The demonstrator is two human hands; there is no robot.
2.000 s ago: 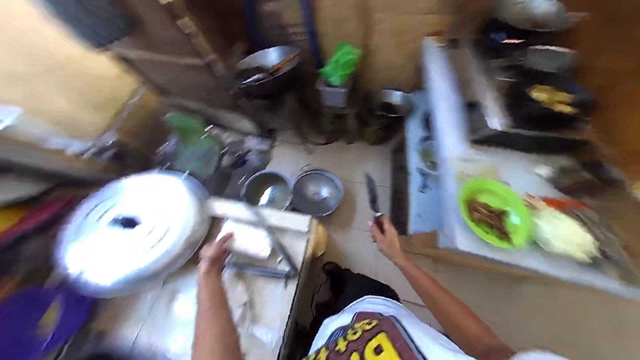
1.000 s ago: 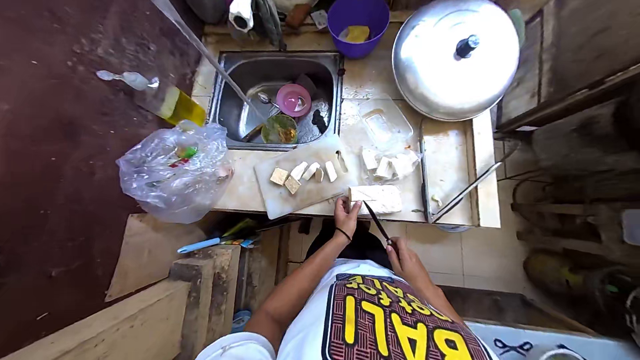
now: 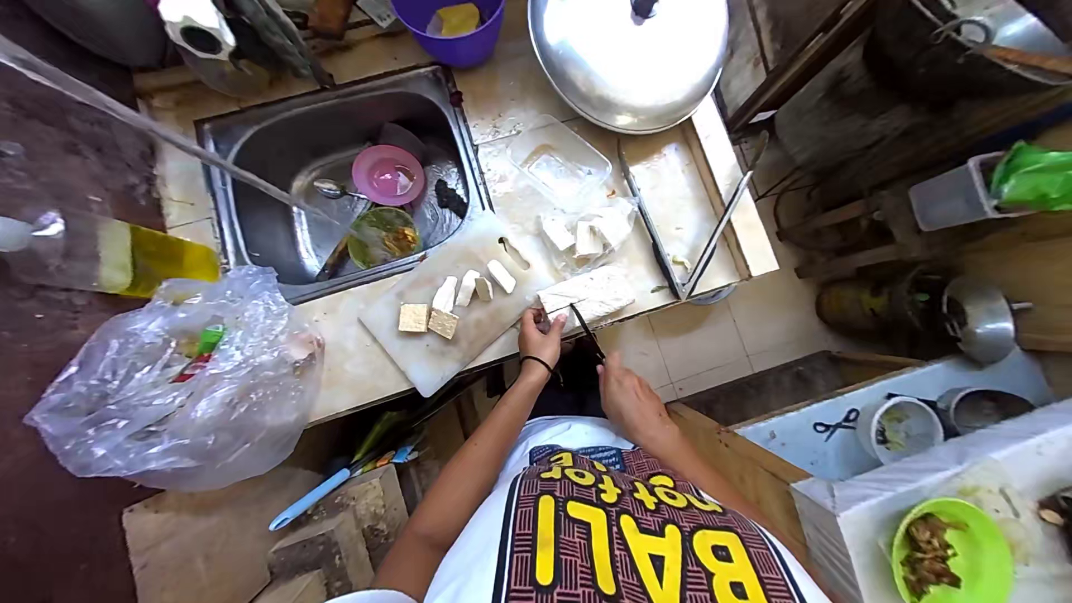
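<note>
A long white block (image 3: 593, 291), perhaps tempeh in its wrapping, lies at the counter's front edge. My left hand (image 3: 540, 337) grips its left end. My right hand (image 3: 626, 394) is closed around the handle of a kitchen knife (image 3: 588, 332), whose dark blade points up and left, its tip at the block. Left of the block rests a white cutting board (image 3: 469, 335) with several cut pieces; two of them, near the board's left side, show a tan, grainy face (image 3: 413, 317). Behind the block, a clear plastic bag (image 3: 590, 234) holds more white pieces.
A steel sink (image 3: 276, 209) holds a pink bowl (image 3: 388, 175) and a spoon. A clear plastic container (image 3: 559, 161), a large metal lid (image 3: 630, 63) and metal tongs (image 3: 682, 243) surround the work. Left are a plastic bag (image 3: 184, 394) and an oil bottle (image 3: 126, 255).
The view has swung from the stove side to the sink. Two seconds ago my right hand held the knife over the floor; now its blade is at the block. The left hand stays on the block since one second ago.
</note>
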